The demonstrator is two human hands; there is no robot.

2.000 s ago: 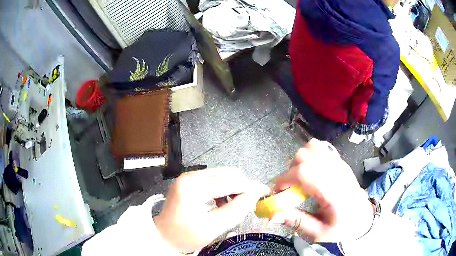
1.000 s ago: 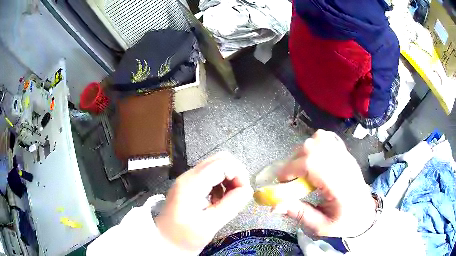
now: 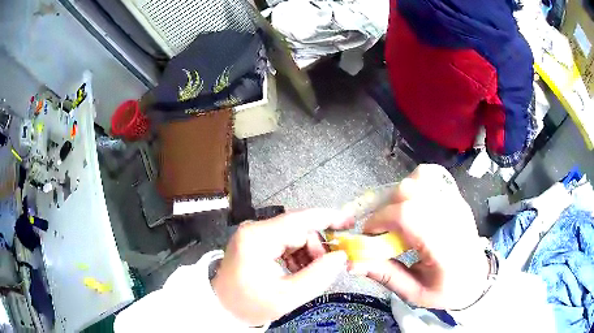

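Note:
A bright yellow strip point(image 3: 368, 247) lies between my hands above my lap, with a pale translucent strip point(image 3: 365, 203) just above it. My right hand point(image 3: 433, 240) holds the yellow strip between thumb and fingers, and the pale strip runs to its fingertips. My left hand point(image 3: 277, 263) has its fingertips at the left end of the yellow strip and seems to pinch it. The overexposed skin hides the exact contact.
A brown-topped stool point(image 3: 195, 155) and dark embroidered cloth point(image 3: 212, 71) stand ahead. A white table point(image 3: 81, 240) with yellow scraps point(image 3: 98, 285) is at left. A person in navy and red point(image 3: 443, 84) sits ahead right. A light-blue garment heap point(image 3: 566, 250) lies at right.
My left hand was apart from the yellow strip one second ago; its fingertips now meet the strip's left end. The surroundings have shifted slightly right in view.

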